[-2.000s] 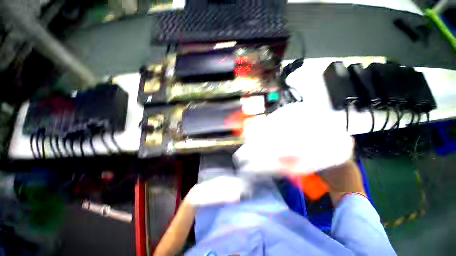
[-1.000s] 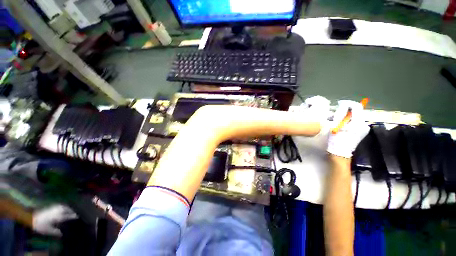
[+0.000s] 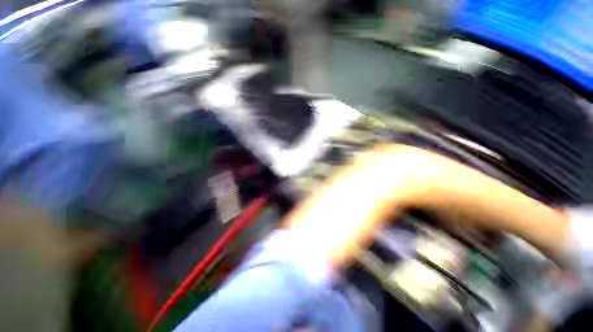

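Observation:
The view is strongly blurred. My left forearm reaches across the fixtures from the bottom to the right edge. My left hand [image 3: 582,240], in a white glove, is cut off by the right edge, and its fingers do not show. I cannot make out my right hand. The test fixtures [image 3: 422,275] lie partly under my forearm. A dark group of power adapters [image 3: 283,117] stands on the white bench strip [image 3: 289,159], left of the fixtures.
The black keyboard [image 3: 500,117] and blue monitor screen [image 3: 533,32] are at upper right. A red-edged tray or cart [image 3: 211,256] is low at left, with a pale strip [image 3: 225,196] beside it. Another person's blue sleeve [image 3: 49,136] shows at far left.
The view has swung left and tilted. The adapters on the left now show nearer the middle, and those on the right are out of view. My left hand has moved to the right edge.

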